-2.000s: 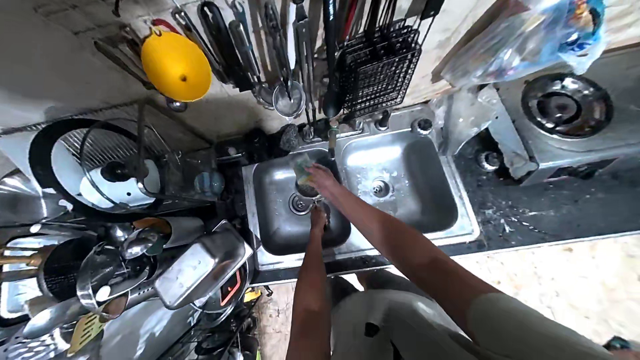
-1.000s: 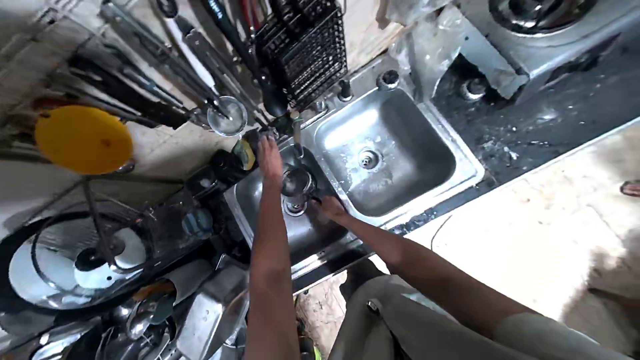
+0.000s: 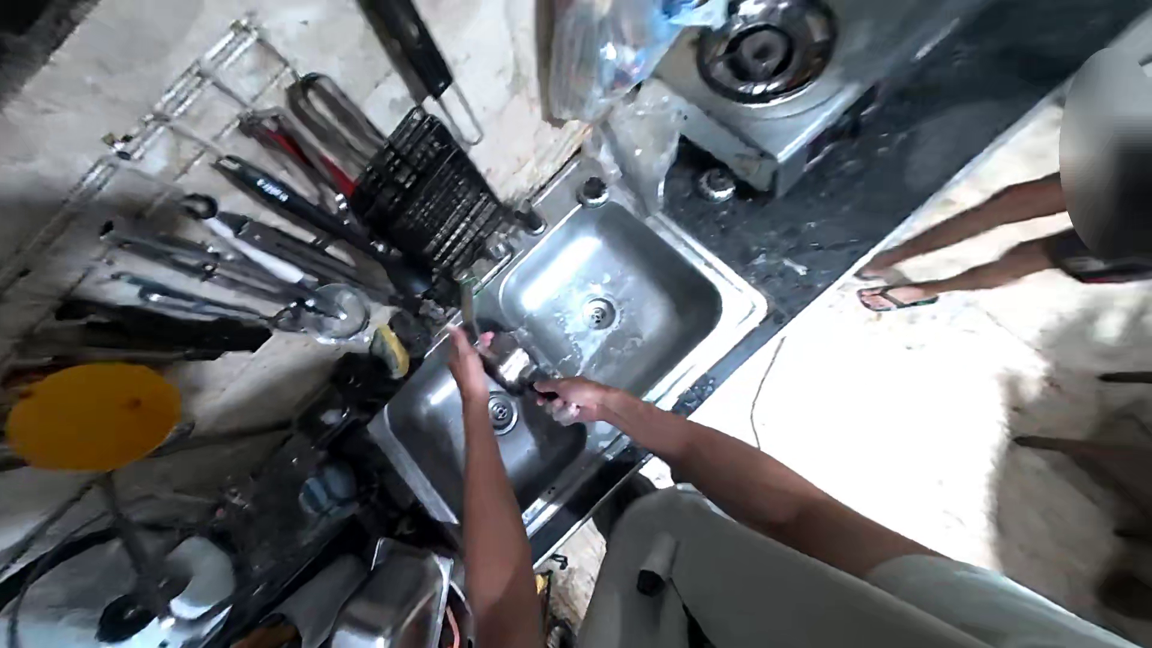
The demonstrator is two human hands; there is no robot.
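My right hand [image 3: 576,399] grips the dark handle of a small shiny metal pot [image 3: 515,367] over the left basin [image 3: 450,427] of a double stainless steel sink. At the far side of the pot is my left hand [image 3: 470,364], fingers extended beside its rim and the faucet [image 3: 467,301]; whether it touches the pot is hard to tell. A yellow and dark sponge [image 3: 390,351] sits behind the left basin. In the right basin [image 3: 666,297], some suds or water lie around the drain.
Utensils and a black wire basket [image 3: 432,193] hang on the wall, near a yellow bowl-shaped item [image 3: 94,416]. A gas stove [image 3: 765,108] stands beyond the sink. Metal pans [image 3: 391,598] sit at lower left. Another person's legs [image 3: 981,225] are on the right.
My left hand has left the sponge, which it seemed to hold one second ago, and is by the pot. The pot has risen from the left basin. The view has turned.
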